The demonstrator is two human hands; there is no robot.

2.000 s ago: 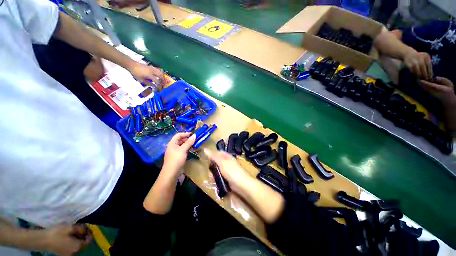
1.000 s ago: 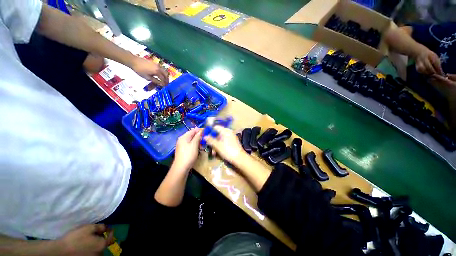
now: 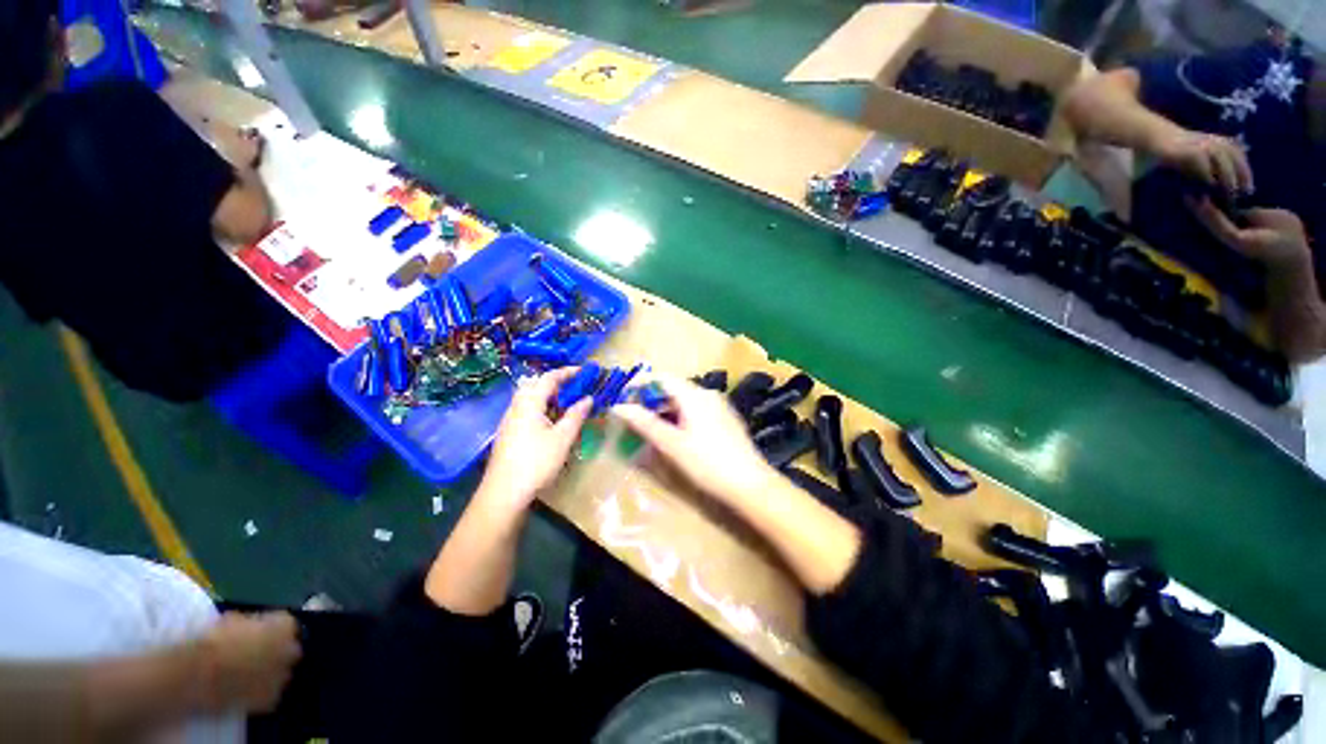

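Observation:
My left hand (image 3: pixel 527 436) holds blue battery cells (image 3: pixel 593 385) at the near right corner of the blue tray. My right hand (image 3: pixel 698 433) is beside it, its fingers on a blurred blue and green battery-and-board assembly (image 3: pixel 640 411). How the fingers grip it is partly hidden. The blue parts bin (image 3: pixel 436 451) holds many blue cells and green boards with thin wires. Black curved housings (image 3: pixel 877 468) lie on the cardboard to the right of my hands.
A heap of black housings (image 3: pixel 1149 640) lies at the lower right. The green conveyor (image 3: pixel 727 247) runs beyond the bench. Across it are a cardboard box (image 3: pixel 953 119), a row of housings and a person's hands. Another person sits at far left; a third person's arm is at lower left.
The person in white has moved back to the lower left, and the arm over the bench is gone. The housing that was at my right hand is gone; both hands are now at the cells.

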